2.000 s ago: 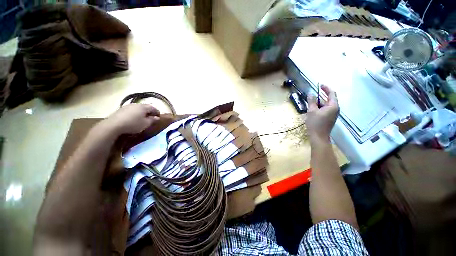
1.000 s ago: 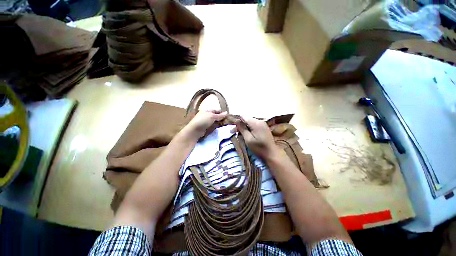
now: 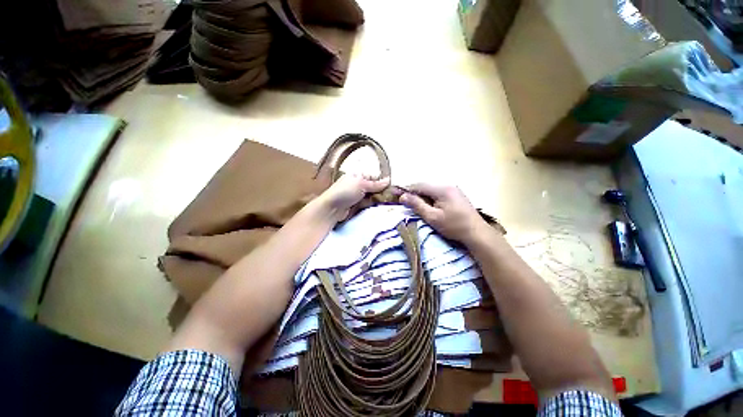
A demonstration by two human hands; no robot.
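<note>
A fanned stack of brown bag panels [image 3: 224, 191] lies on the table against my lap. White backing [image 3: 346, 234] shows in steps, and many brown handles [image 3: 371, 362] hang toward me in loops. One handle loop [image 3: 356, 140] stands away at the far side. My left hand [image 3: 358, 189] pinches the panel at the base of this loop. My right hand [image 3: 444, 210] is just right of it, fingers closed at the same spot. A small dark tip shows at its fingertips, but the tool is mostly hidden.
Thread clippings [image 3: 607, 305] lie right of my right forearm. A small black box [image 3: 626, 244] and a slim black-handled tool [image 3: 652, 265] lie beyond them. Red tape [image 3: 519, 392] marks the near edge. A carton [image 3: 562, 77] stands far right, panel stacks [image 3: 232, 49] far left, and a yellow handwheel [image 3: 16, 147] left.
My right hand came from the table's right side to the handle base, where my left hand now pinches. Since a second ago, my right hand has shifted slightly right and the view has tilted down.
</note>
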